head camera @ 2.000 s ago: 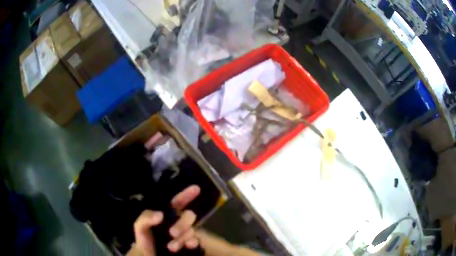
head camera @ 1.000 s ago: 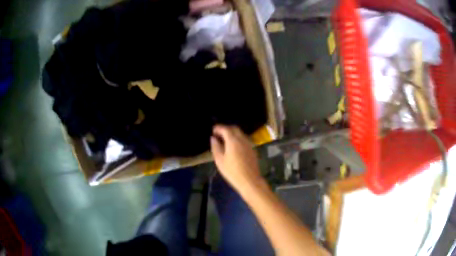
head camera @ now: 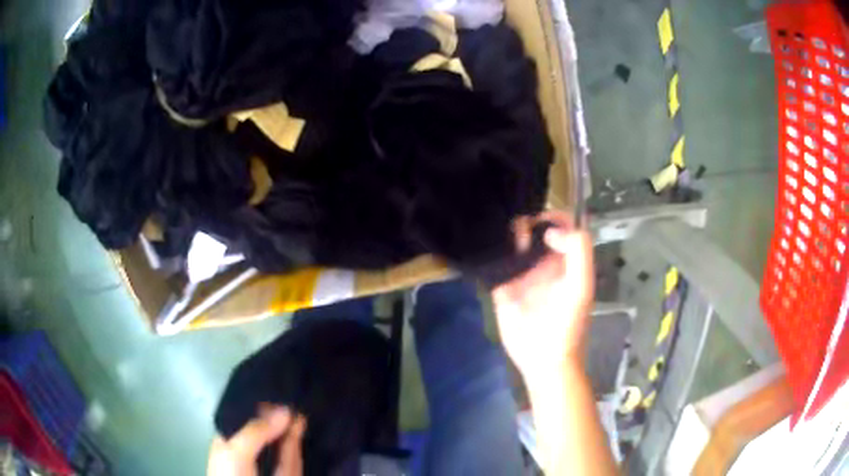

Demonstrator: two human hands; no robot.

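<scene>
A cardboard carton (head camera: 400, 275) holds piled black fabric bundles (head camera: 456, 158), with tan-yellow paper tags (head camera: 277, 125) among them. My right hand (head camera: 549, 270) is at the carton's near right corner, its fingers closed on the edge of the black fabric there. My left hand (head camera: 265, 442) is at the bottom edge, partly cut off, with fingers on a separate black fabric piece (head camera: 316, 376) that lies over my lap.
A red plastic basket (head camera: 810, 186) stands at the right, beside a white table corner (head camera: 689, 446). A grey metal frame (head camera: 707, 279) and yellow-black floor tape (head camera: 672, 93) lie between carton and basket. A blue crate (head camera: 51, 372) is at lower left.
The view has shifted, so the basket sits further right. My right hand has moved right along the carton edge and now grips fabric. My left hand has come into view on the black piece.
</scene>
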